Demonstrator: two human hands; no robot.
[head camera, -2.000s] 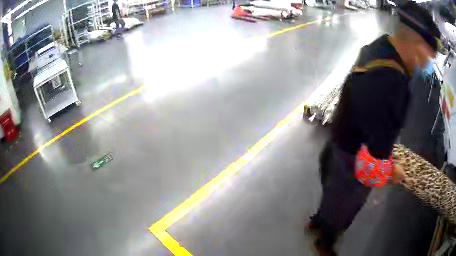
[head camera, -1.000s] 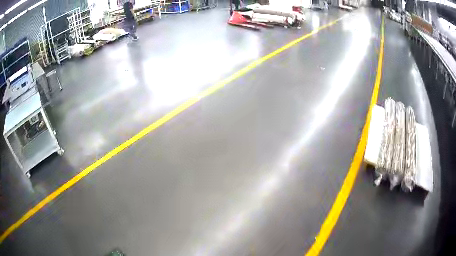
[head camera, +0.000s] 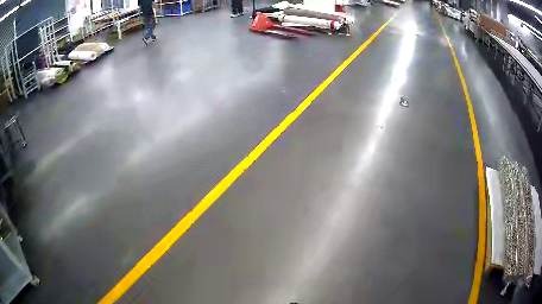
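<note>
Neither of my hands is in the picture. Nearest in front of me is the grey floor (head camera: 238, 237) with a long yellow line (head camera: 249, 159) running away diagonally and a second yellow line (head camera: 479, 160) on the right. At the lower right, wrapped patterned rolls (head camera: 516, 219) lie on a white flat base beside the right line. A tiny dark thing shows at the bottom edge; I cannot tell what it is.
A cart (head camera: 13, 255) is cut off at the lower left. A red pallet jack (head camera: 264, 24) with pale rolls stands at the back. A person (head camera: 147, 19) is at the back left, near racks and pale rolls (head camera: 89, 51). Long tables (head camera: 517, 53) line the right.
The near person with a patterned roll has left the view. The view has moved forward along the aisle; the cart slid to the lower left, the wrapped rolls to the lower right.
</note>
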